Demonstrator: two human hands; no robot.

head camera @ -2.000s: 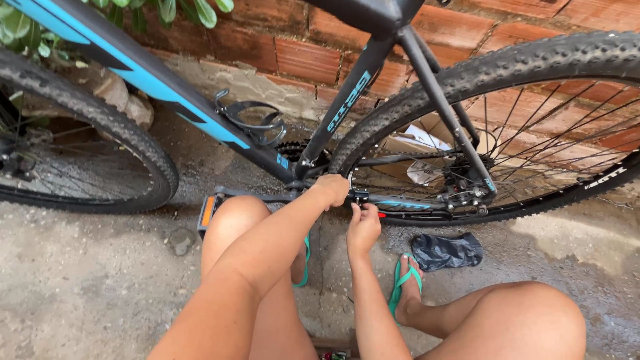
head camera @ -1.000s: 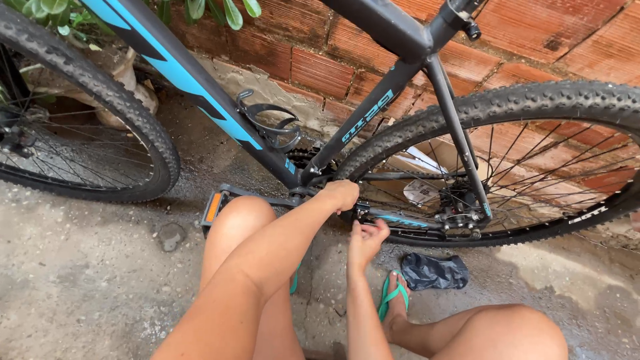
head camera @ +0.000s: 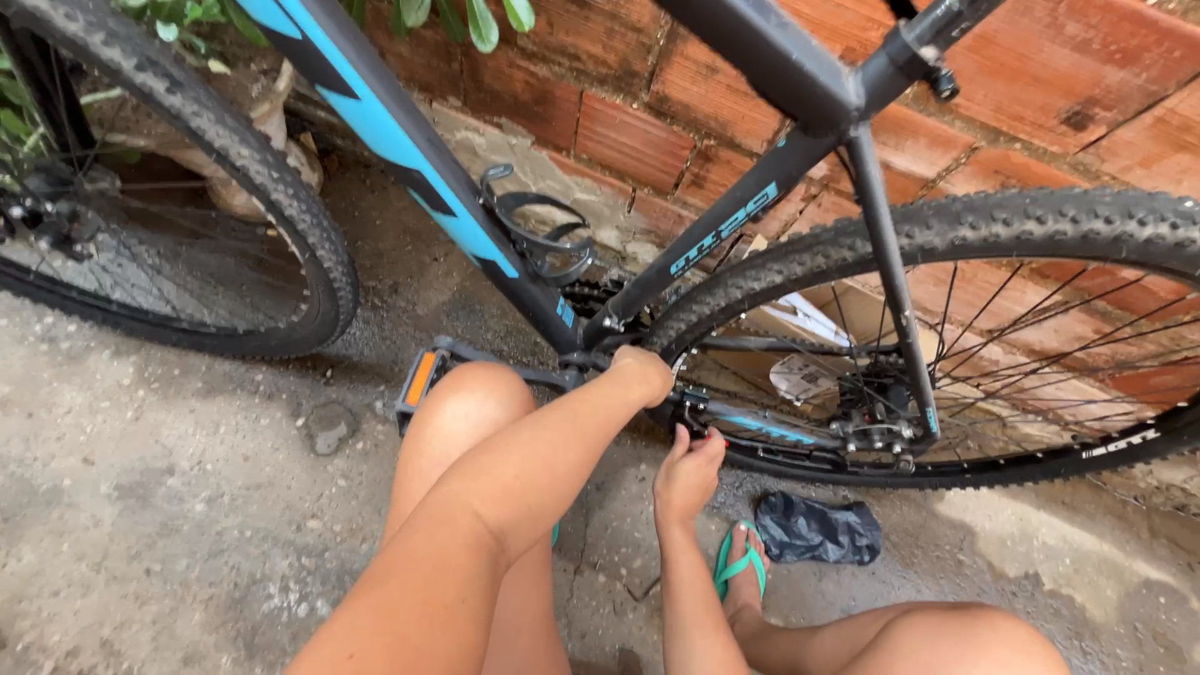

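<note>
A black and blue bicycle frame (head camera: 441, 197) stands across the view. My left hand (head camera: 645, 375) is at the chainstay just behind the bottom bracket, against the rear tire (head camera: 806, 239); its fingers are hidden, so its hold cannot be told. My right hand (head camera: 692, 464) is a little lower and to the right, with thumb and fingertips together at a small dark tool with a red tip (head camera: 725, 443). Just above those fingertips, a black clamp-like fitting (head camera: 694, 401) sits on the chainstay (head camera: 759, 424). The rear hub with its disc brake (head camera: 877, 417) is farther right.
An orange-reflector pedal (head camera: 422, 380) stands beside my left knee. A bottle cage (head camera: 544, 230) is on the down tube. Behind are a brick wall (head camera: 633, 141) and cardboard (head camera: 867, 319). A black plastic bag (head camera: 820, 528) lies near my sandaled foot (head camera: 743, 562). The front wheel (head camera: 328, 281) is at left.
My right hand has shifted slightly at the chainstay, its fingers posed differently. My left hand stays by the bottom bracket. The view has moved somewhat.
</note>
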